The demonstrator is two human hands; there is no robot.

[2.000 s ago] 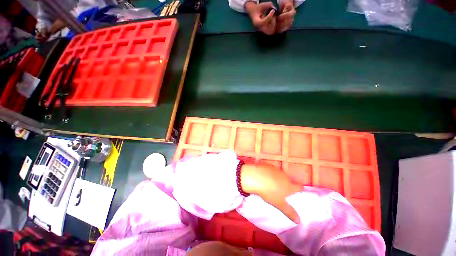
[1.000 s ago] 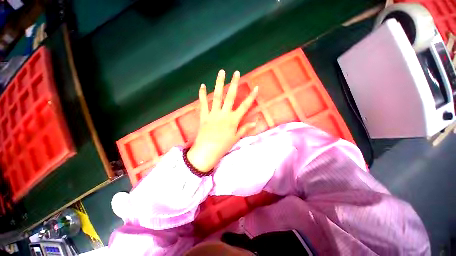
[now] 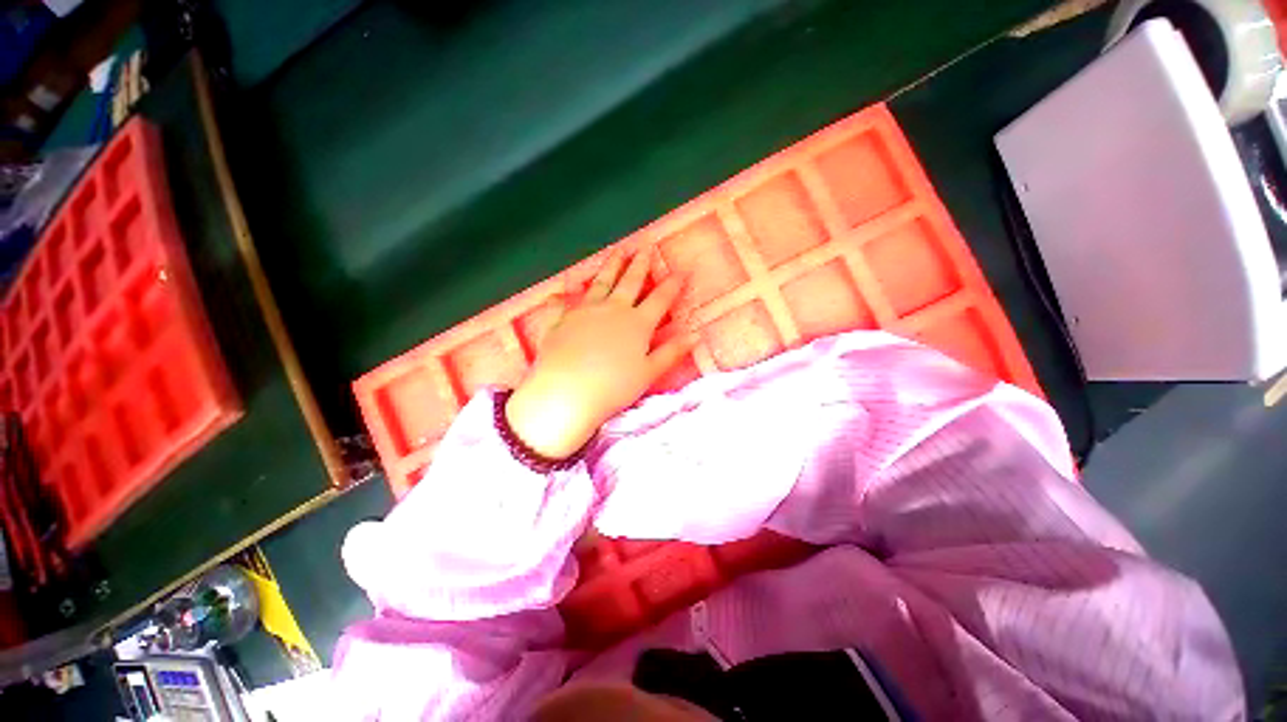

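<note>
An orange-red compartment tray [image 3: 823, 301] with rows of square pockets lies tilted across the view under my arms. The pockets I can see are empty. My left hand [image 3: 600, 346], with a dark red bead bracelet [image 3: 525, 440] at the wrist, rests palm down on the tray's upper middle pockets. Its fingers are slightly bent and apart, and it holds nothing. My right forearm, in a pink striped sleeve [image 3: 790, 423], comes from the right and crosses at my left sleeve. My right hand is hidden there.
A dark green conveyor [image 3: 466, 155] runs beyond the tray. A white tape dispenser [image 3: 1129, 226] stands at the right. Another red tray [image 3: 120, 339] lies on a board at the left. A round white disc [image 3: 363, 547] touches my left sleeve. A keypad device [image 3: 181, 688] is lower left.
My left hand left my right sleeve and spread over the tray. Over the last second it came down flatter, with fingers drawn in. The view has rotated and moved right since the first frame.
</note>
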